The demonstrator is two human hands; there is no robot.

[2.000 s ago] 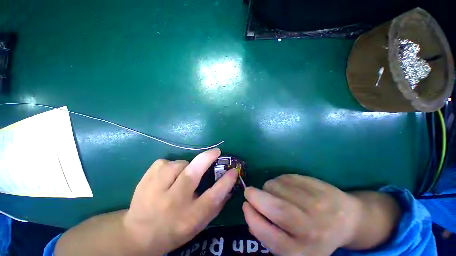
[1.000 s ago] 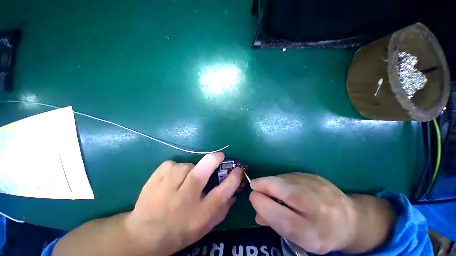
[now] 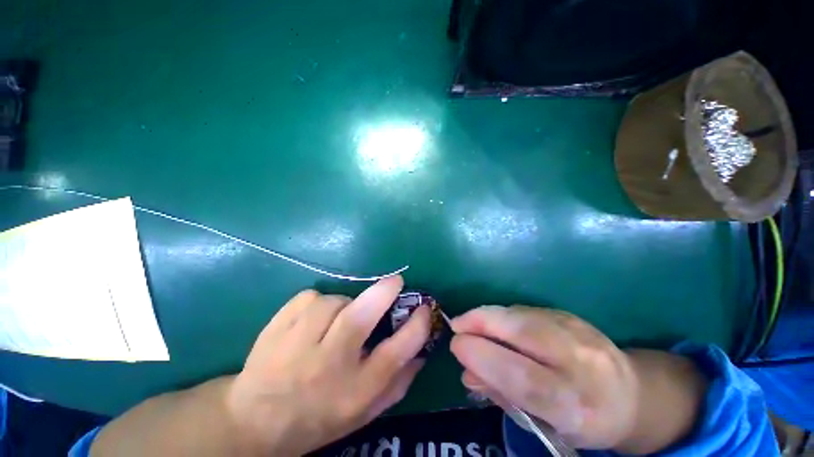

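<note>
A small dark round module (image 3: 410, 307) with silver-white and gold parts inside lies on the green bench mat near its front edge. My left hand (image 3: 335, 361) holds it between index finger and thumb, covering part of it. My right hand (image 3: 544, 375) grips slim silver tweezers (image 3: 541, 430), whose shank shows below the palm. Their thin tip touches or nearly touches the module's right side; exact contact cannot be told.
Solder wire (image 3: 234, 238) runs from the left and ends just above my left index finger. A white paper sheet (image 3: 76, 286) lies left. A brown pot of silvery bits (image 3: 656, 152) stands right, cables (image 3: 775, 286) below it. A large black box (image 3: 580, 45) is at the back.
The tweezers' shank has come into view below my right palm, and my right hand has shifted slightly right. The module looks slightly turned under my left fingers. The view has shifted a little.
</note>
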